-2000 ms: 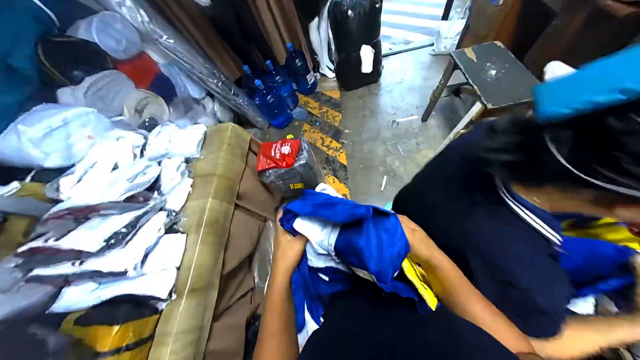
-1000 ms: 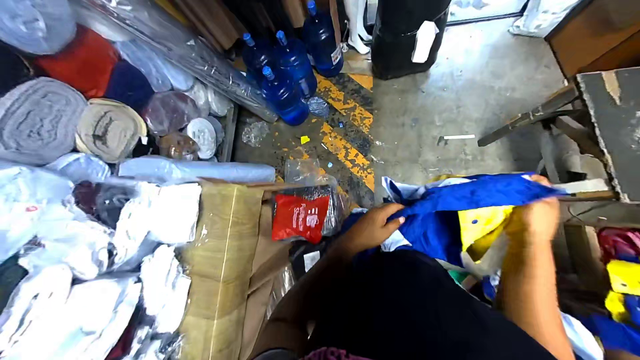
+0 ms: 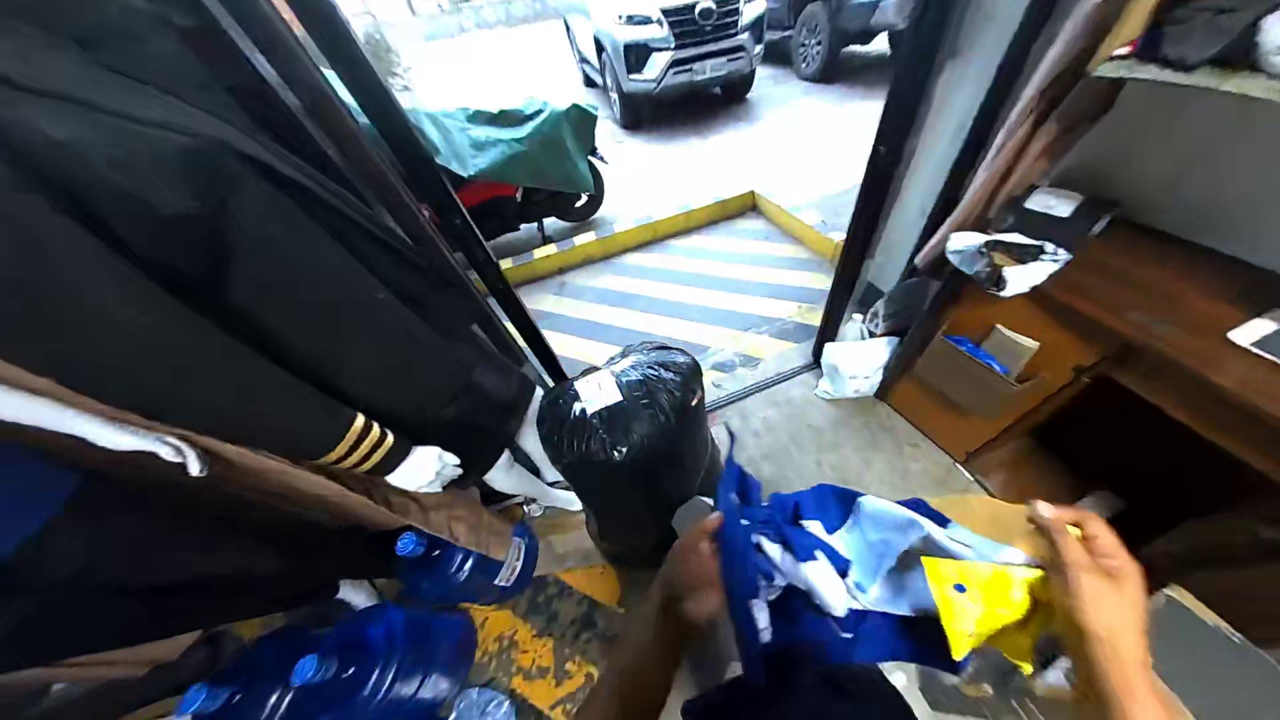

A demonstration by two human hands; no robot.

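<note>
A blue, white and yellow cloth garment (image 3: pixel 850 560) is stretched between my two hands at the lower right of the head view. My left hand (image 3: pixel 695 575), blurred, grips its blue left edge. My right hand (image 3: pixel 1095 570) pinches the right side near a yellow part, thumb and fingers together on the cloth. The garment hangs in folds, so its full shape is hidden.
A black plastic-wrapped bundle (image 3: pixel 630 440) stands before the doorway. Blue water bottles (image 3: pixel 390 650) are at lower left, beside a mannequin in a dark suit (image 3: pixel 200 300). A wooden desk (image 3: pixel 1150 310) is at right. Vehicles (image 3: pixel 680 50) stand outside.
The view has swung up toward the doorway. The garment, bunched two seconds ago, is now spread between my hands. The other person seen at the right earlier is out of view.
</note>
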